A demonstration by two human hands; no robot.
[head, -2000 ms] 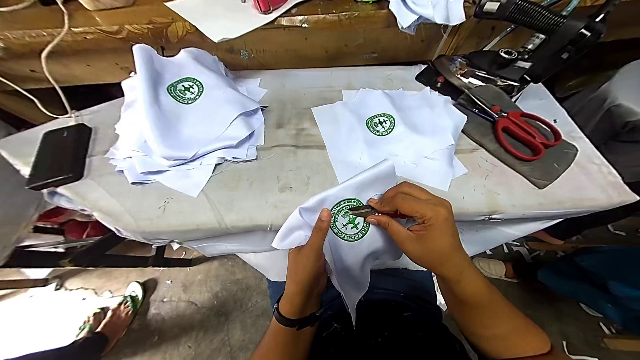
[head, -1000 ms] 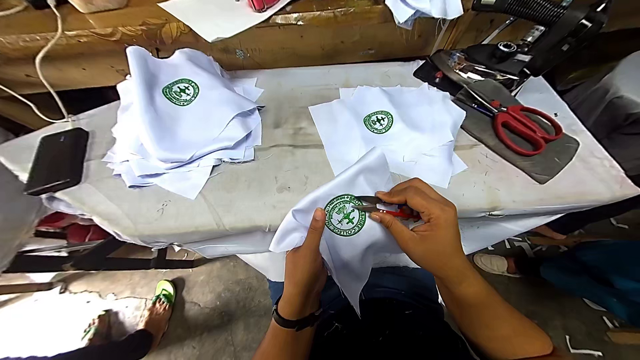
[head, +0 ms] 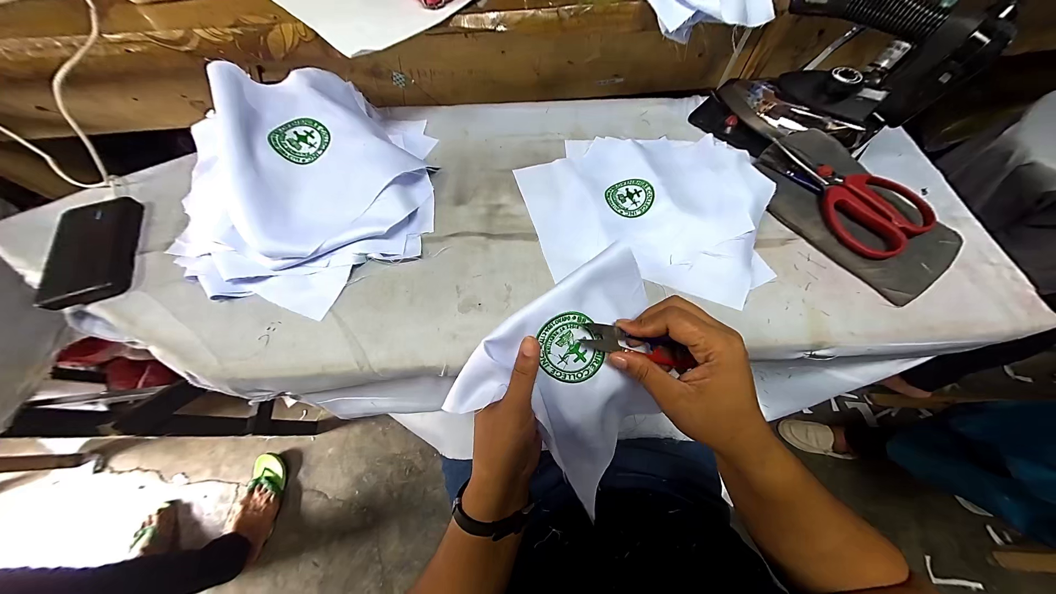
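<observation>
My left hand grips a white cloth piece from below, its thumb on top beside a round green embroidered emblem. In my right hand is a pair of small thread snips, whose metal blades lie over the emblem's right half. Part of the snips' red handle shows between the fingers. Beyond my hands rests a low stack of similar white cloths, with an emblem on the top one. A taller stack of white cloths lies at the left.
Red-handled scissors lie on a dark grey pad at the right, near a black machine. A black power bank with a white cable sits at the table's left edge. Other people's feet show on the floor.
My right hand has shifted the snips over the emblem, and their blades now lie farther over its inner part than one second ago. The left hand keeps hold of the cloth.
</observation>
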